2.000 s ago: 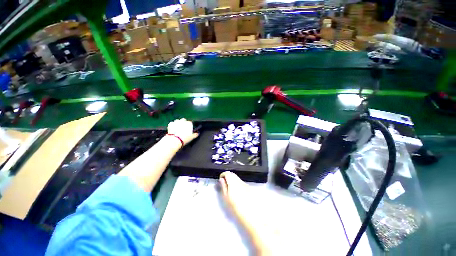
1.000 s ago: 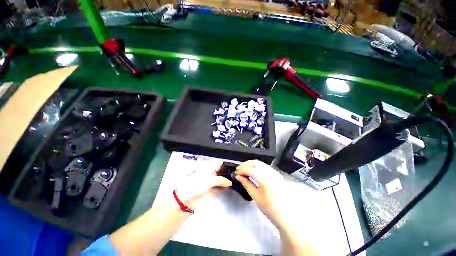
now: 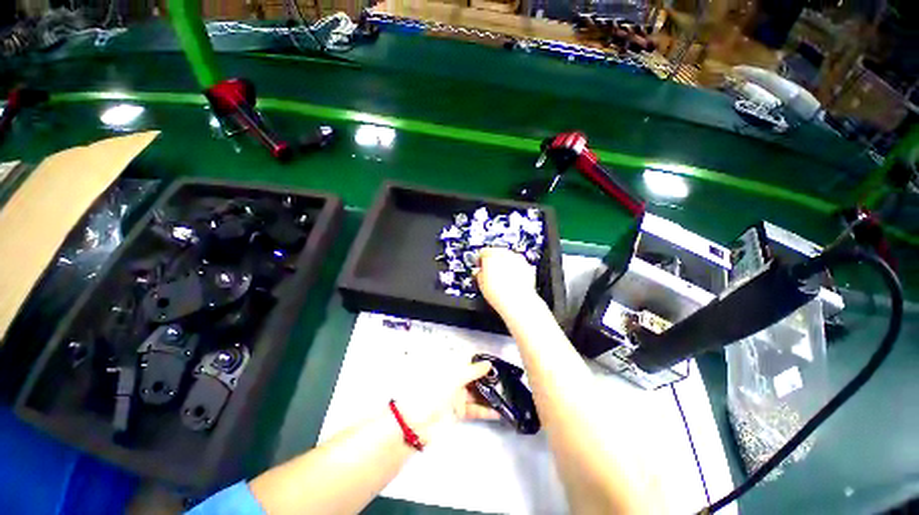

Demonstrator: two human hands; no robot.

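Observation:
My left hand (image 3: 472, 394), with a red band at the wrist, holds a black housing (image 3: 516, 394) just above the white work paper (image 3: 443, 473). My right hand (image 3: 502, 276) reaches into the centre parts tray (image 3: 393, 246), over the heap of small silver-white fittings (image 3: 519, 227). Its fingertips are among the fittings; whether they grip one cannot be told. The electric screwdriver (image 3: 720, 317), thick and black, hangs tilted over the screw feeder (image 3: 650, 292), with no hand on it.
A larger black tray (image 3: 324, 226) with black assemblies is at left, beside a tan cardboard sheet (image 3: 71, 191). A second feeder (image 3: 786, 241) and a clear bag of small hardware (image 3: 771, 402) are at right. A black cable curves at far right. Red-and-black clamps (image 3: 595, 171) line the back.
My right hand has left the housing and moved up and forward into the centre tray. My left hand still holds the housing, now slightly right and lower.

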